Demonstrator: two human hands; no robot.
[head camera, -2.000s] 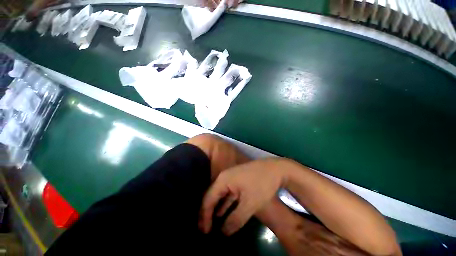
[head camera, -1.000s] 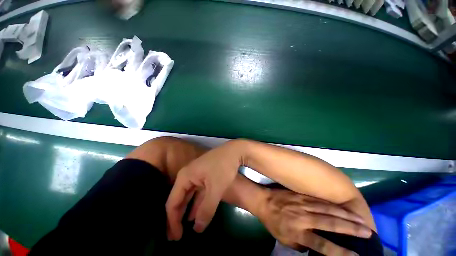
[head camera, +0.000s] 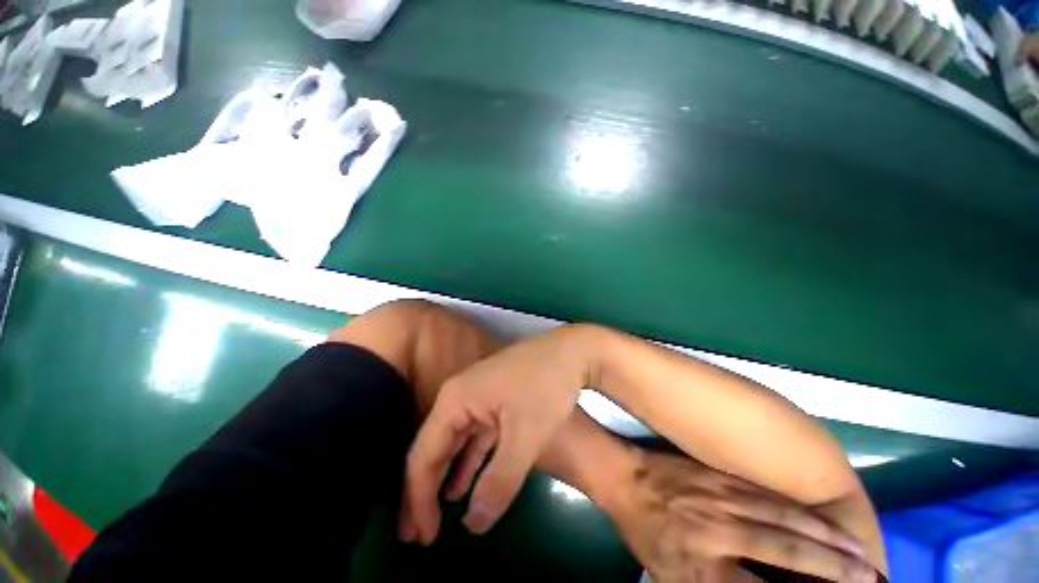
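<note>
My forearms are crossed on the near bench. My right hand (head camera: 490, 444) lies over my left forearm, fingers bent and apart, holding nothing. My left hand (head camera: 729, 518) rests at my right elbow, partly cut by the bottom edge, with no item visible in it. Several white wrapped products (head camera: 302, 171) with dark coils at their upper ends lie side by side on the green conveyor belt (head camera: 638, 251), touching neither hand. Another whitish wrapped item (head camera: 348, 16) is cut off by the top edge.
White box-like pieces (head camera: 142, 51) lie at the belt's upper left. A pale guide rail (head camera: 228, 264) separates belt and bench. Blue bins (head camera: 951, 530) stand lower right, a red object (head camera: 62, 526) lower left. Upright pale inserts (head camera: 877, 29) line the far side. Part of a person shows top right.
The view has swung right, so the wrapped products appear further left and the blue bins have come into view. My arms stay crossed. The whitish item at the top edge now shows.
</note>
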